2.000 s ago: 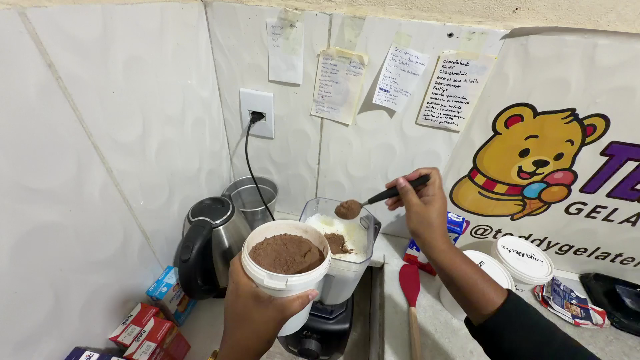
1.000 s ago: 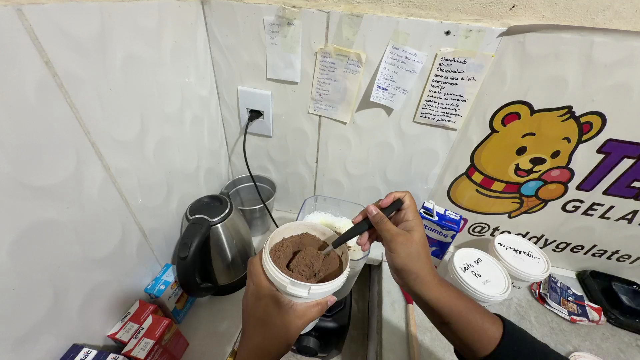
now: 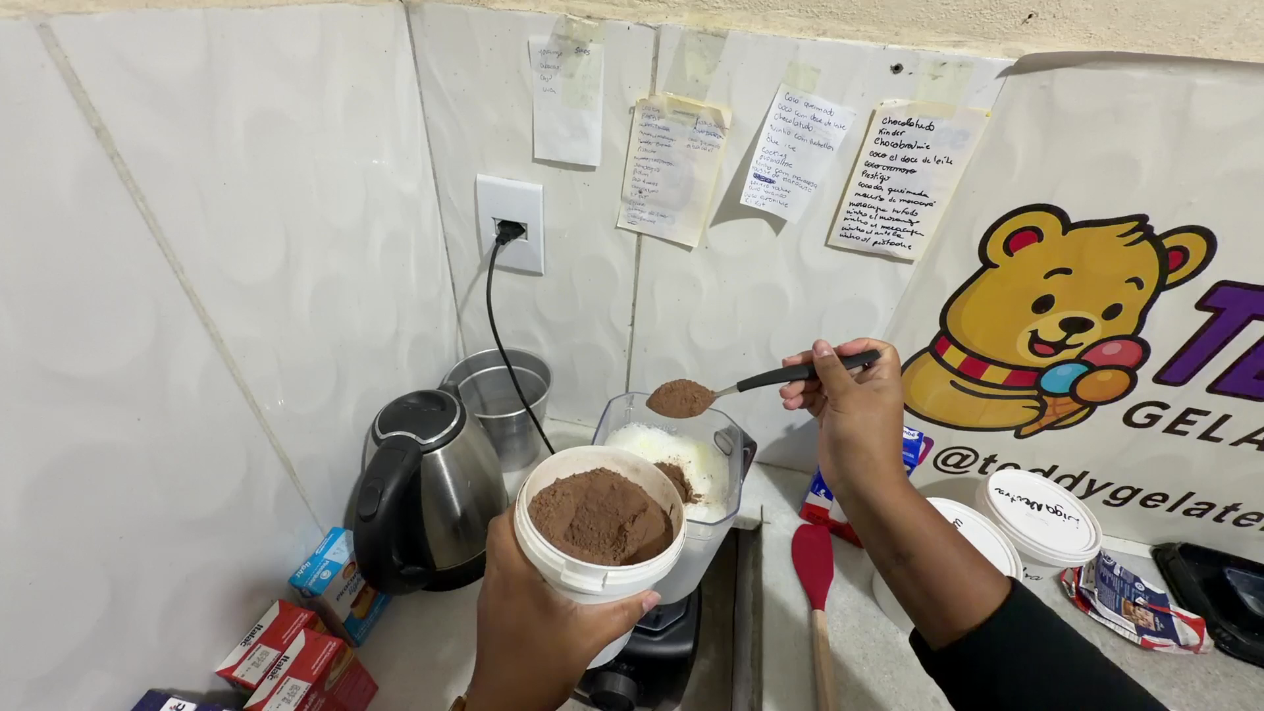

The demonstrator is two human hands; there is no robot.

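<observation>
My left hand [image 3: 543, 622] holds a white plastic tub [image 3: 597, 583] of brown powder [image 3: 602, 518], tilted a little, in front of a blender jar. My right hand [image 3: 849, 405] grips the black handle of a spoon [image 3: 795, 373]. A heap of brown powder [image 3: 680, 398] lies on the spoon's bowl, above the jar. The clear blender jar [image 3: 726, 494] stands on a black blender base [image 3: 642, 657], partly hidden by the tub. White powder [image 3: 664, 444] with a patch of brown powder on it shows inside the jar.
An electric kettle [image 3: 430, 494] and a metal cup [image 3: 509, 395] stand left of the jar, near a hanging power cord [image 3: 499, 331]. Small cartons [image 3: 311, 676] lie lower left. A red spatula [image 3: 813, 568], lidded tubs [image 3: 1042, 518], a crumpled wrapper [image 3: 1136, 607] and a black tray [image 3: 1220, 592] are right.
One second ago the spoon was in the tub's powder; now my right hand has lifted it, heaped, over the jar. The tub is lower and no longer hides as much of the jar.
</observation>
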